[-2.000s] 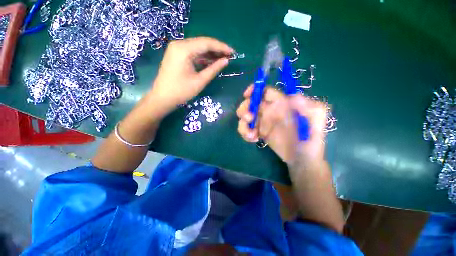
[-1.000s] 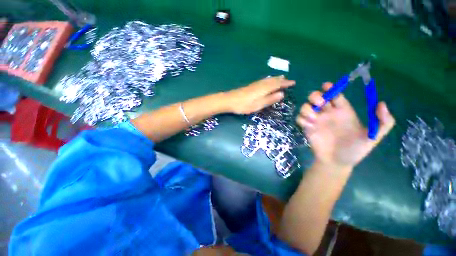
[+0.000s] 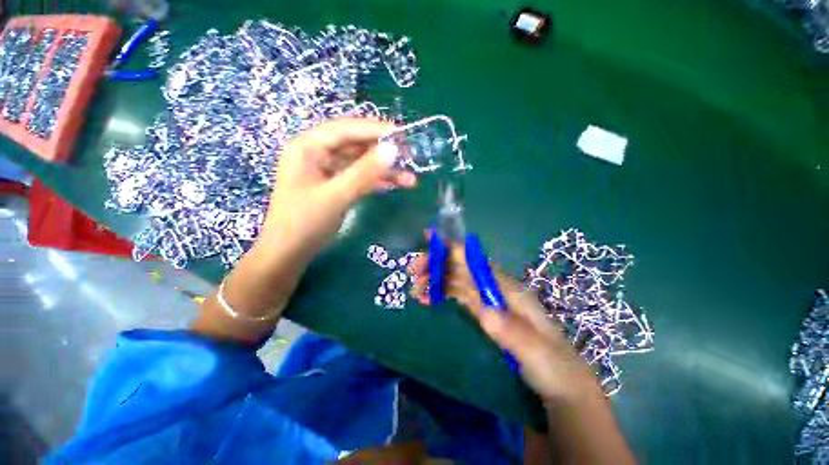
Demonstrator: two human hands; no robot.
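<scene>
My left hand (image 3: 332, 177), with a bracelet at the wrist, pinches a shiny silver part frame (image 3: 434, 127) with small parts inside its loop. My right hand (image 3: 495, 304) holds the blue-handled nippers (image 3: 452, 218), their silver jaws pointing up just below the frame and apart from it. A little cluster of cut-off parts (image 3: 393, 289) lies on the green bench between my hands, beside my right fingers. A loose tangle of empty runners (image 3: 591, 291) lies to the right of my right hand.
A large heap of uncut frames (image 3: 218, 118) lies behind and left of my left hand. A salmon-red parts tray (image 3: 77, 104) and spare nippers (image 3: 136, 54) are at the far left. A white slip (image 3: 602, 144), a small black object (image 3: 530, 25) and another silver heap (image 3: 814, 381) lie farther out.
My left hand has moved back left from near the runners and now holds a frame. My right hand has moved left and down with the nippers. The runners lie farther right in view.
</scene>
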